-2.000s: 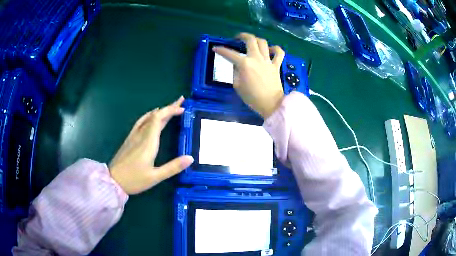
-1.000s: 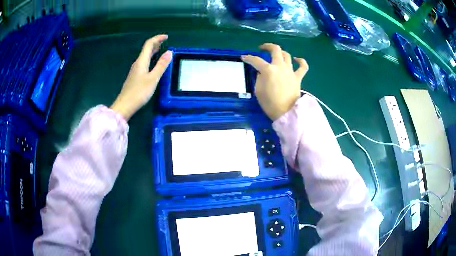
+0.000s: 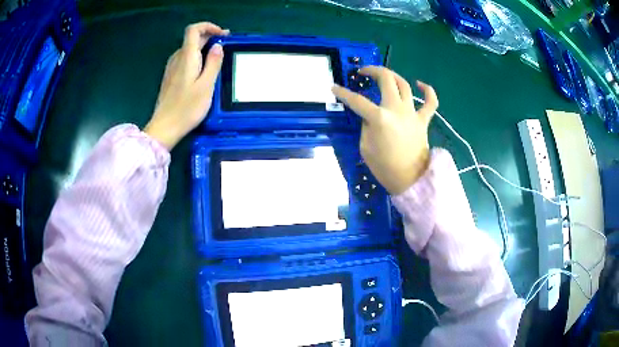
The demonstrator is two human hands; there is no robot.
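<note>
Three blue handheld units lie flat in a column, each with a lit white screen: the far unit (image 3: pixel 285 118), the middle unit (image 3: pixel 271 247) and the near unit (image 3: pixel 387 271), cut off by the bottom edge. My left hand (image 3: pixel 186 85) grips the far unit's left end, thumb on its top face and fingers around the far corner. My right hand (image 3: pixel 394 129) is over the far unit's keypad end, fingers apart, its index fingertip at the right edge of the touchscreen (image 3: pixel 284 78). A thin dark stick (image 3: pixel 387 55) projects at the keypad end.
Blue units (image 3: pixel 41 88) stand at the left. Units in clear plastic (image 3: pixel 502 30) lie at the far right. A white power strip (image 3: pixel 541 203) with plugged cords stands beside a tan sheet (image 3: pixel 577 196). White cables (image 3: pixel 482 177) run from the units across the green surface.
My left hand has closed on the far unit's left end. My right index fingertip has moved along the screen's right edge towards me. The far unit's screen shows a green border line.
</note>
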